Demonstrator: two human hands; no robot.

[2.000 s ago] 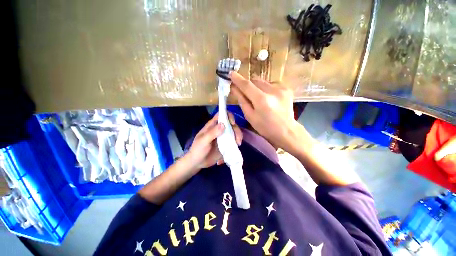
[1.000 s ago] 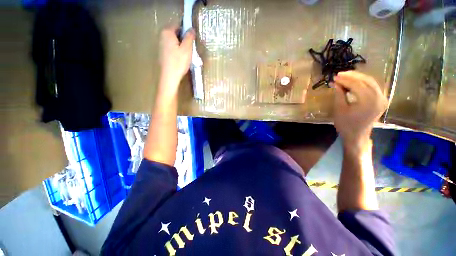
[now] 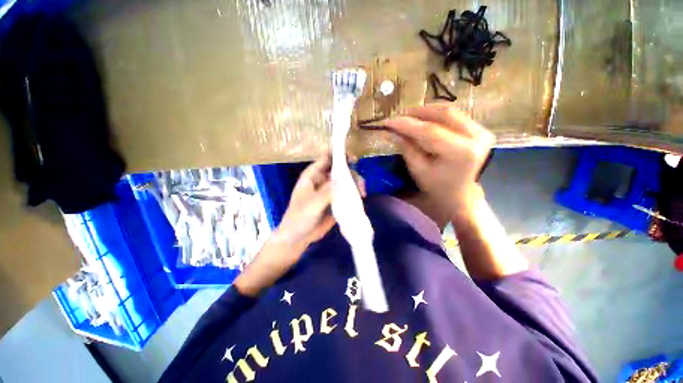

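Observation:
My left hand [image 3: 308, 206] holds a pale plastic handle [image 3: 352, 209] by its middle, with its ribbed tail towards my chest. The handle's pronged head [image 3: 347, 82] points away over the table's front edge and shows no black band. My right hand [image 3: 442, 149] pinches a thin black loop [image 3: 372, 122] between thumb and finger, just right of the handle's neck and apart from it. A tangled pile of black loops [image 3: 468, 43] lies at the table's right, and one loose black loop [image 3: 442, 87] lies below it.
A small white knob [image 3: 386, 87] sits on a brown pad. A black cloth [image 3: 60, 112] lies at the table's left. Blue crates [image 3: 123, 262] with pale handles [image 3: 213, 217] stand below left. A blue stool [image 3: 610, 187] and yellow-black floor tape [image 3: 554, 239] are at the right.
My left hand has brought a bare-headed handle back from the table to my chest. My right hand has moved left from the pile with a loop. The earlier banded handle is out of view.

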